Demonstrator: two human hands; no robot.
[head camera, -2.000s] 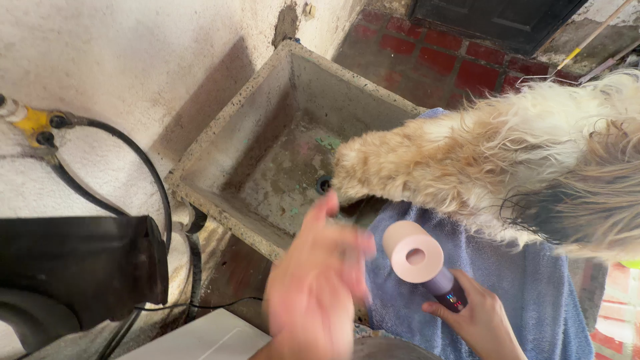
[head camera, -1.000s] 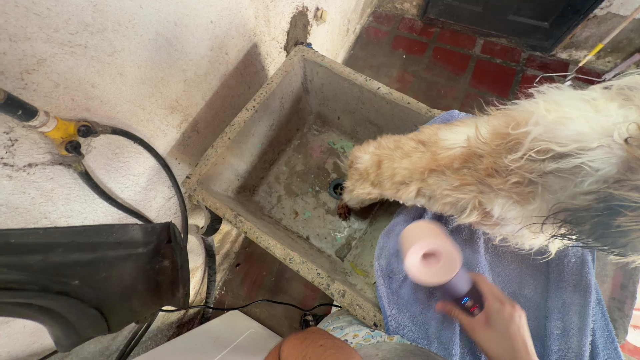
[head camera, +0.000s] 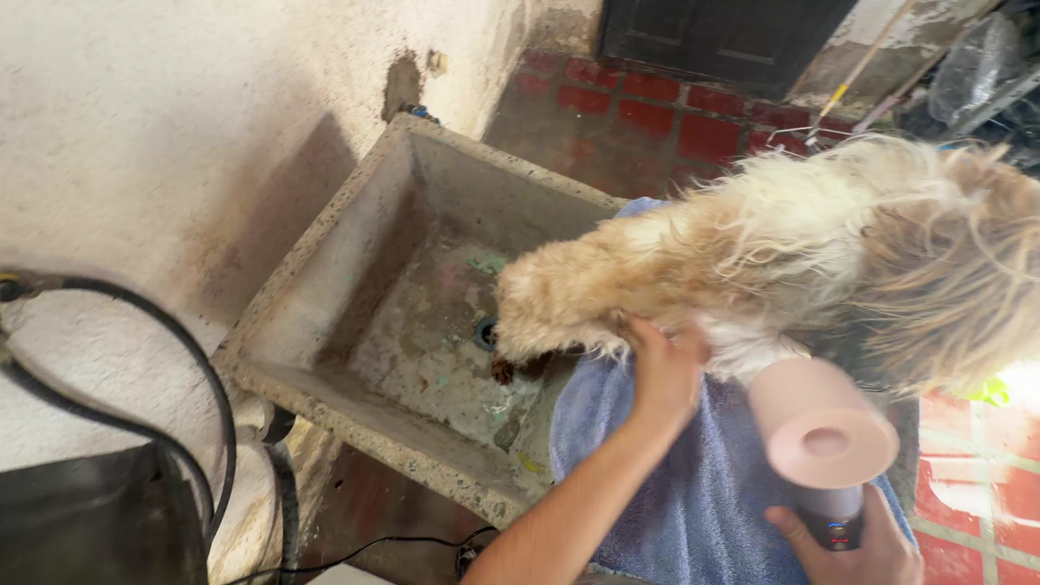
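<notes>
A long-haired cream and tan dog (head camera: 731, 252) is on a blue towel (head camera: 634, 487), its front end reaching over the concrete sink. My left hand (head camera: 666, 366) touches the fur on its near side; the fingertips are partly lost in the hair, so a grip cannot be told. In my right hand (head camera: 853, 536) is the dark handle of a pink hair dryer (head camera: 821, 431), its round body close to the dog's near flank. Small lights glow on the handle.
The concrete sink (head camera: 284, 301) has a drain (head camera: 486, 333) in its floor. Black hoses (head camera: 203, 366) run along the wall at left, above a dark object (head camera: 97, 512). A black cord (head camera: 390, 539) lies below the sink. Red floor tiles (head camera: 650, 118) and a dark door (head camera: 723, 41) are behind.
My left hand, low by the sink one second ago, has reached up to the dog's fur. The hair dryer in my right hand has moved right, nearer the dog's flank.
</notes>
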